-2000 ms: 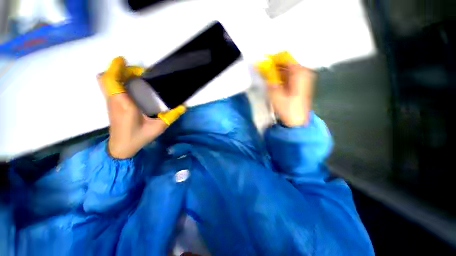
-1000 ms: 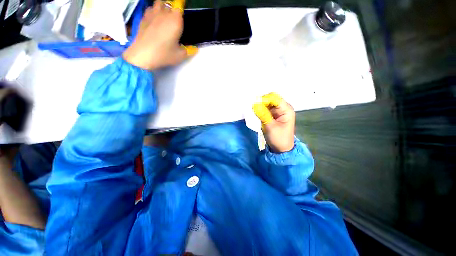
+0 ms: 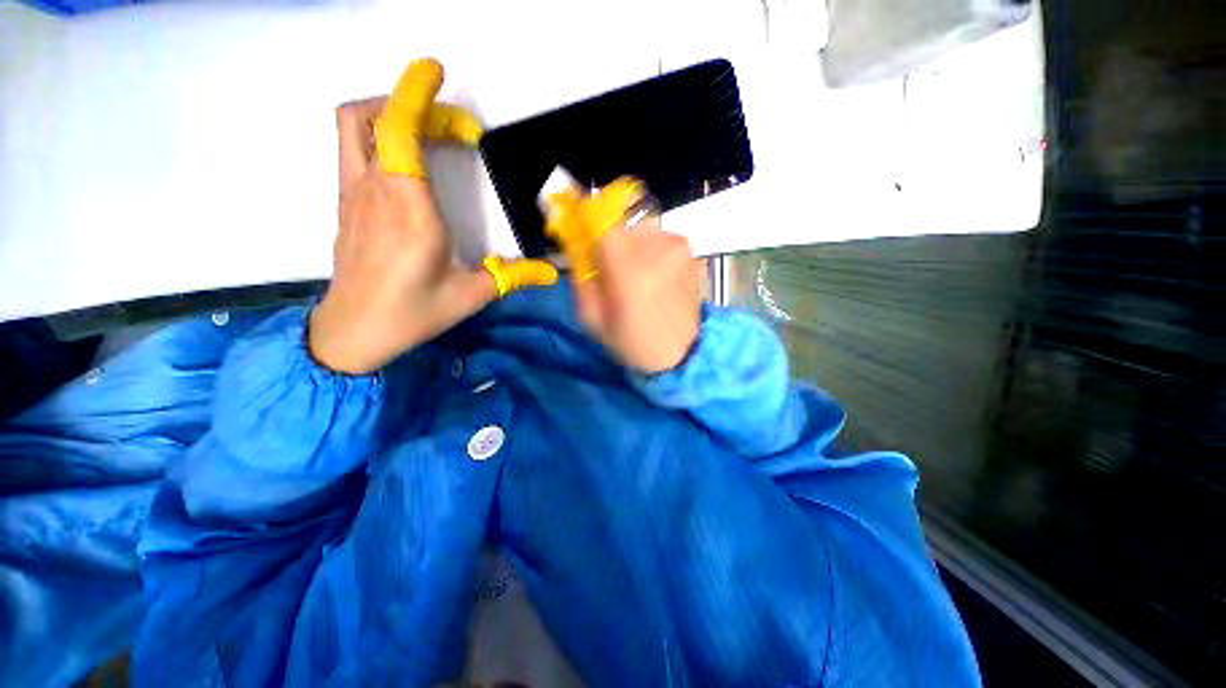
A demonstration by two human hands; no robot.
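Observation:
A glossy black phone screen [image 3: 672, 135] is held tilted over the white bench's near edge. My left hand [image 3: 403, 222], with yellow finger cots, grips it by its left end between thumb and fingers. My right hand [image 3: 625, 262], also with yellow cots, is over the screen's lower left part. It pinches a small white wipe [image 3: 558, 182], partly hidden by the fingers and blurred. Whether the wipe touches the glass is hard to tell.
The white bench top [image 3: 242, 161] runs across the view. A greyish translucent bottle [image 3: 914, 38] is cut off at the top right. A dark green surface [image 3: 887, 350] lies to the right. A blue sleeve [image 3: 81, 497] of a neighbouring person shows at the left.
My left hand has come back from the black screens beside the blue bin and now holds one nearer me. My right hand has moved left, over the screen, with the wipe. The view has shifted.

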